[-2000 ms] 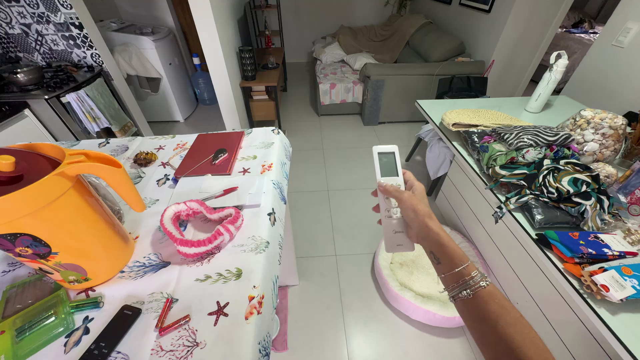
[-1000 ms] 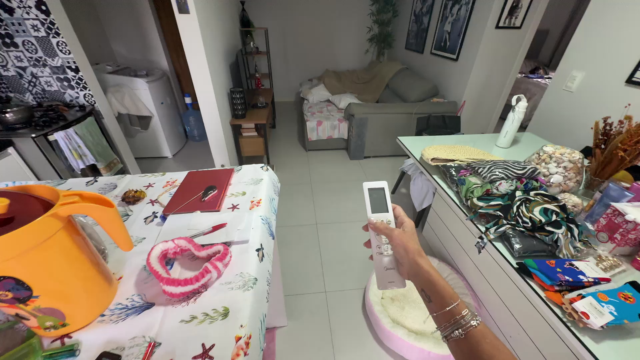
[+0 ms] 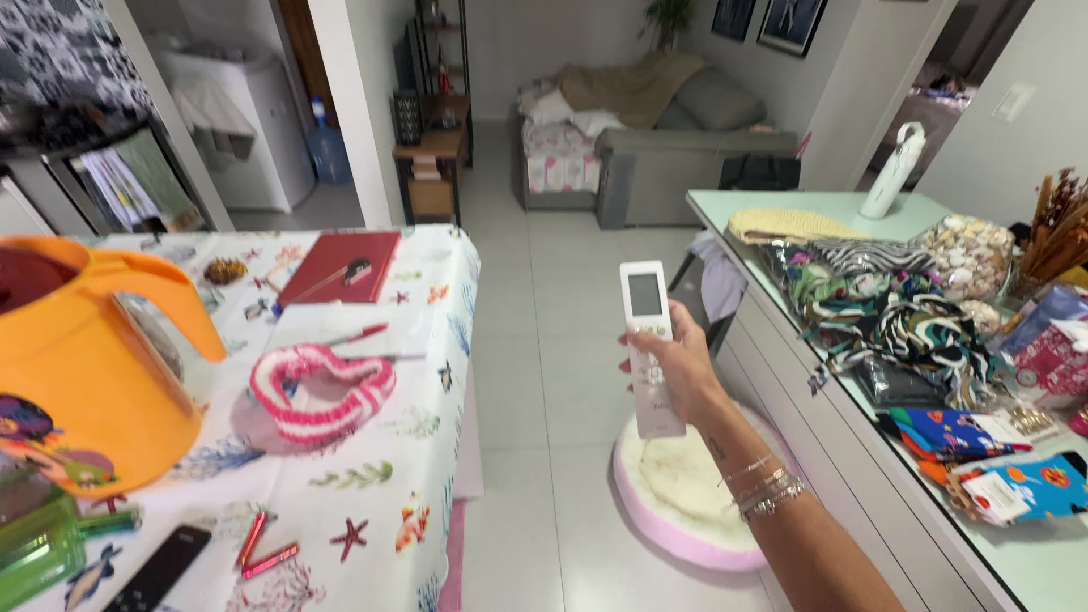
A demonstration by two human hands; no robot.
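My right hand (image 3: 680, 361) holds a white air-conditioner remote control (image 3: 648, 340) upright over the aisle, its grey screen facing me and the thumb on its buttons. Silver bracelets circle the wrist. My left hand is out of view. On the table to the left lie a pink and white knitted headband (image 3: 323, 416), a red notebook (image 3: 361, 272), a red pen (image 3: 364, 332), a black remote control (image 3: 161, 568) and a folded red object (image 3: 270, 559). An orange plastic pitcher (image 3: 93, 374) stands at the left edge.
A round pink pet bed (image 3: 646, 518) lies on the tiled floor below my right hand. The counter (image 3: 977, 544) at right bears patterned cloths (image 3: 926, 331), socks (image 3: 1028, 489), a shell-filled container (image 3: 969, 251) and a white bottle (image 3: 892, 174). A grey sofa (image 3: 654, 170) stands ahead.
The view has shifted. My right hand keeps hold of the white remote control throughout; nothing on the table or counter has plainly moved.
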